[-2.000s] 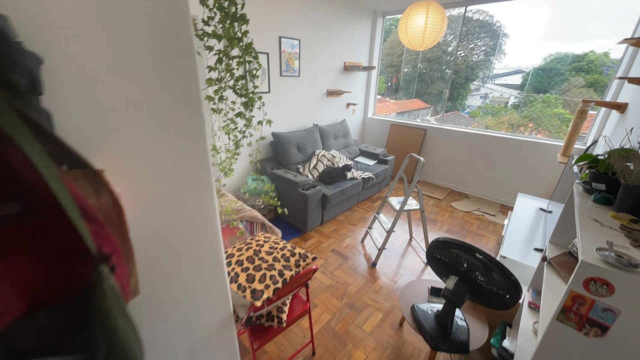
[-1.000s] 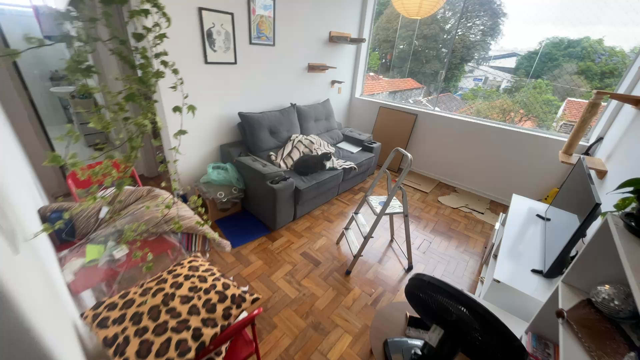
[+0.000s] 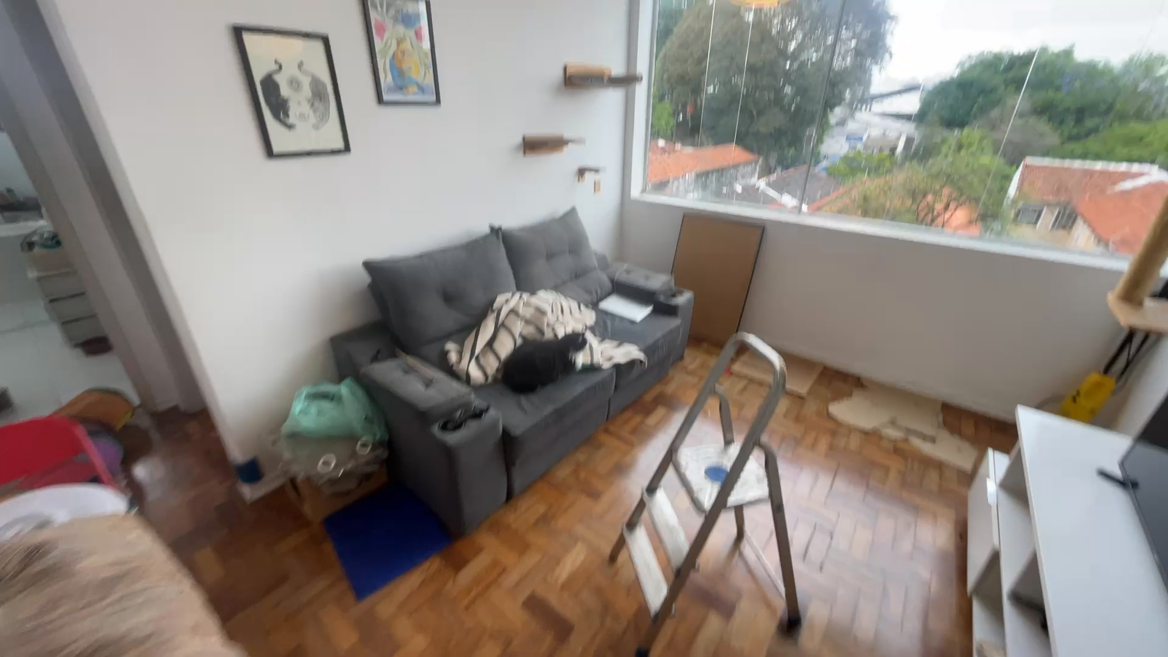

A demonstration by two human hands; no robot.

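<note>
Neither my left hand nor my right hand is in view. A metal stepladder point(image 3: 730, 474) stands unfolded on the parquet floor, right of centre. Behind it to the left is a grey sofa point(image 3: 557, 429), where a black cat point(image 3: 540, 363) lies against a striped blanket point(image 3: 538, 315). A flat white object point(image 3: 625, 307) rests on the far seat. Beside the near armrest, a green plastic bag point(image 3: 334, 411) sits on top of other bagged things, next to a blue mat point(image 3: 388, 538) on the floor.
A white TV cabinet point(image 3: 1077, 484) stands at the right. Flattened cardboard point(image 3: 885, 412) lies below the window, and a brown board point(image 3: 718, 274) leans on the wall. A fuzzy beige cover point(image 3: 91, 584) and a red chair point(image 3: 55, 452) are at the lower left.
The view has moved forward into the room and turned left. The leopard-print cushion and black fan seen earlier are out of view. The cat stays on the sofa.
</note>
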